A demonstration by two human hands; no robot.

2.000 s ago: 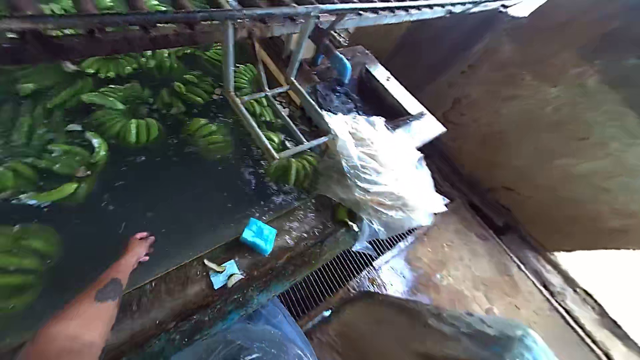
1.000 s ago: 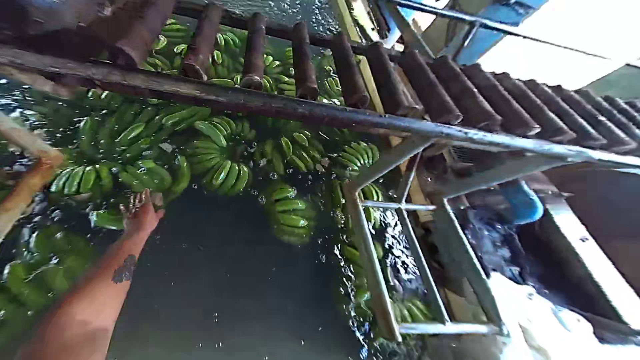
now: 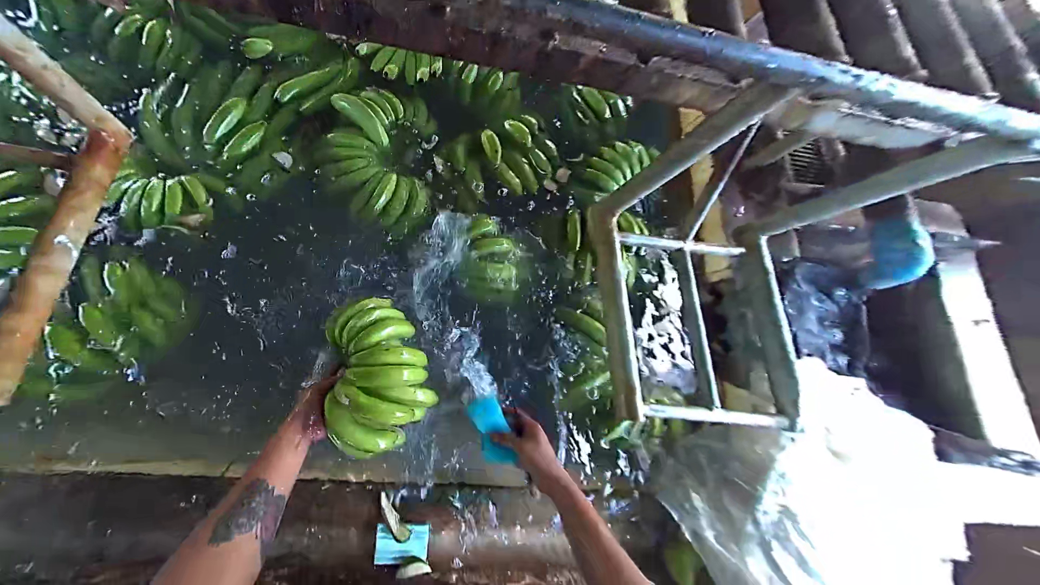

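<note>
Just above the water of a wash tank, my left hand (image 3: 313, 406) holds a hand of green bananas (image 3: 382, 378) by its crown side, with the fruit facing right. To its right, my right hand (image 3: 528, 443) grips a light-blue sponge-like block (image 3: 491, 429). Water splashes around the block and beyond it. Many more green banana hands float in the tank, one of them (image 3: 493, 260) half sunk beyond the blue block. On the near ledge lies a flat blue piece (image 3: 402, 544) with banana scraps on and beside it.
The tank's near ledge (image 3: 203, 520) runs below my arms. A metal frame (image 3: 613, 317) stands at the right, under a long rail (image 3: 650, 41) with rollers. Clear plastic sheeting (image 3: 853, 487) lies at the lower right. A rusty pipe (image 3: 61, 244) crosses the left edge.
My left hand, at the floating bananas one second ago, now holds a banana hand nearer the ledge. My right hand has come into view with the blue block, and the view has shifted.
</note>
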